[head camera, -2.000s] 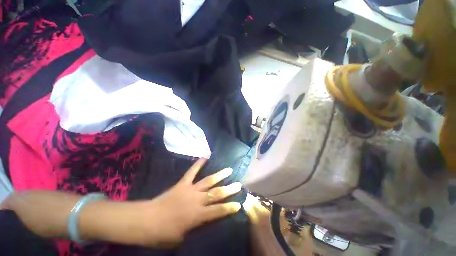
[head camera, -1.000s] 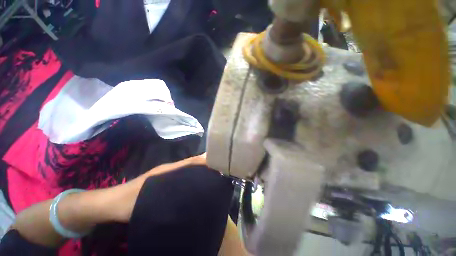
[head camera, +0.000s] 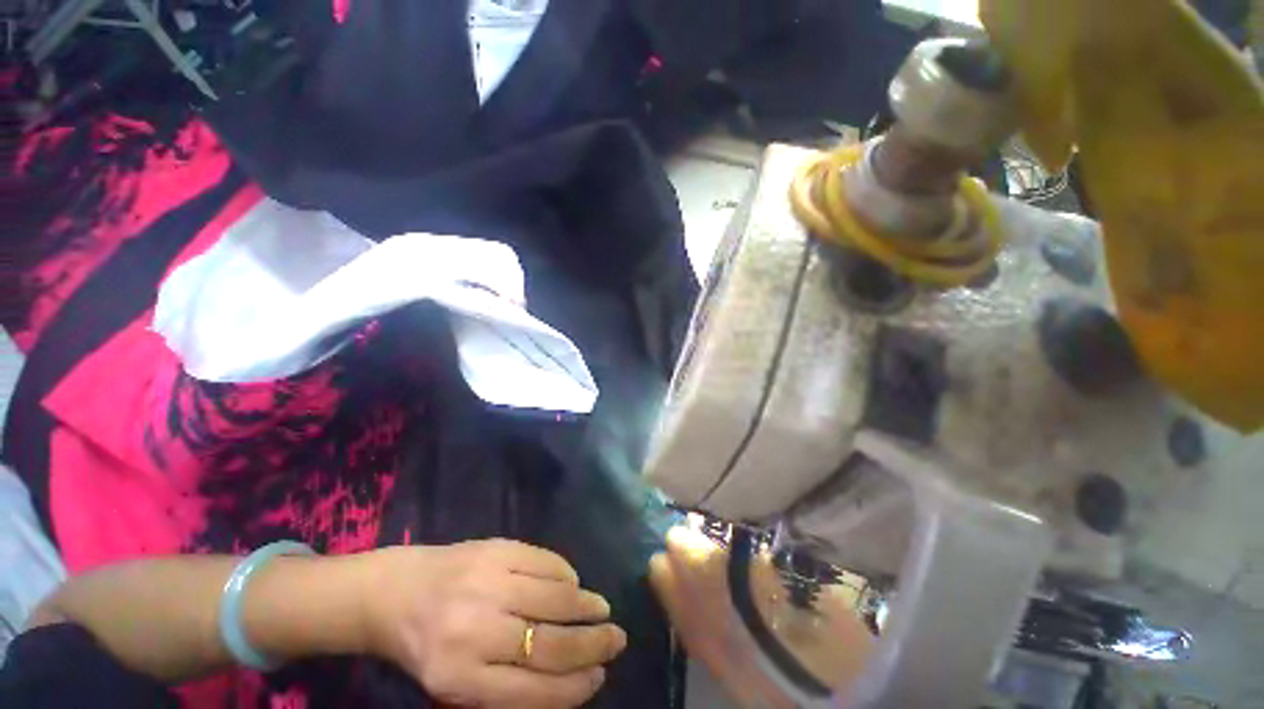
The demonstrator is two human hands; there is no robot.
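A garment with pink-and-black splatter print [head camera: 291, 457] and plain black cloth [head camera: 471, 471] lies left of the sewing machine. A white panel [head camera: 333, 298] lies folded on it. My left hand [head camera: 506, 630], with a ring and pale bracelet, lies on the black cloth with its fingers curled together over it; the thumb is hidden. My right hand [head camera: 756, 616] is blurred beneath the machine head [head camera: 887, 374], partly behind its curved guard, with fingertips by the cloth's edge near the needle area. Its grip is not clear. The needle tip is hidden.
A yellow band [head camera: 901, 256] circles the post on top of the head. A worn yellow flap [head camera: 1178, 222] hangs at the upper right. More dark cloth [head camera: 402, 125] is heaped behind. A pale guard [head camera: 963, 582] stands in front of the head.
My left hand's spread fingers are now curled, and it is back in view after being covered by dark cloth. My right hand now shows beneath the head. The camera view has shifted.
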